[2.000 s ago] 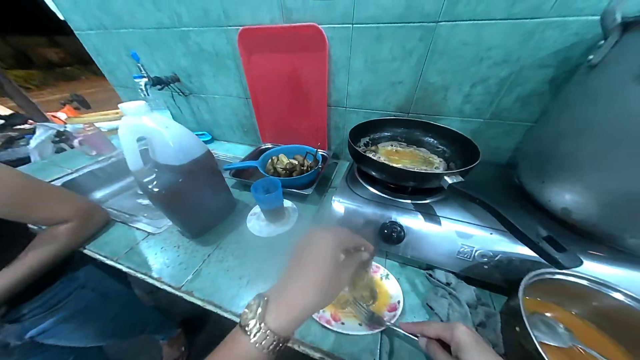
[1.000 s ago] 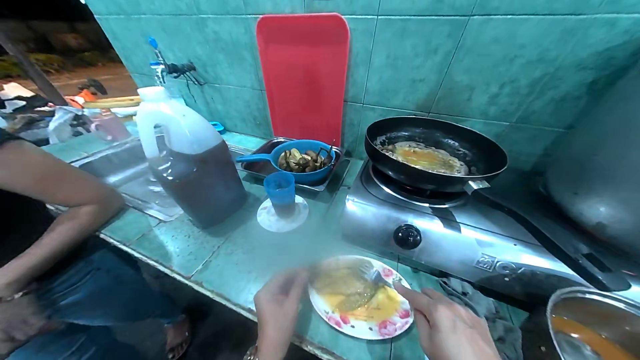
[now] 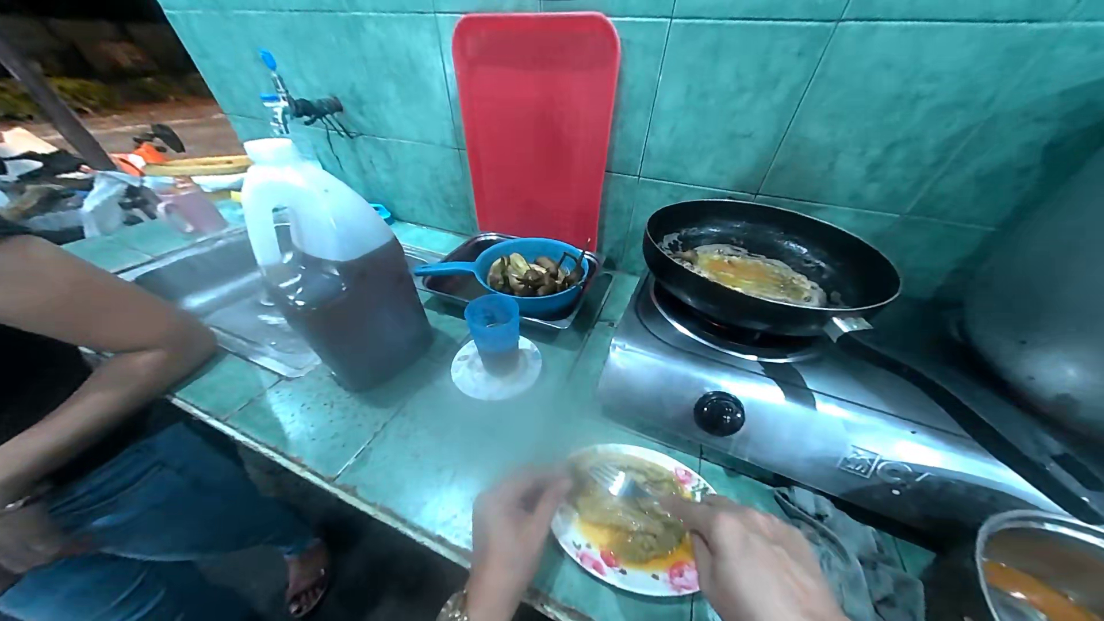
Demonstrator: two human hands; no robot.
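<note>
A floral plate [image 3: 595,559] on the tiled counter holds a flattened, egg-coated eggplant [image 3: 642,526] in beaten egg. My right hand [image 3: 759,552] grips a fork [image 3: 614,479], its tines on the eggplant. At the plate's left rim is my left hand [image 3: 517,517], blurred, with fingers bent near the food; whether it pinches anything is unclear. A black frying pan [image 3: 768,259] on the gas stove [image 3: 819,431] contains a frying egg-coated piece [image 3: 750,274].
A blue pan [image 3: 539,304] of eggplant pieces, a blue cup [image 3: 493,323], a large plastic jug [image 3: 345,285] and a red tray [image 3: 536,129] stand behind. A pot [image 3: 1022,517] is at lower right, a cloth [image 3: 841,543] beside the stove. A person [image 3: 95,345] sits at left.
The eggplant now lies spread wider over the plate than one second ago. The fork has moved from the plate's right part toward its upper middle. My left hand remains by the left rim.
</note>
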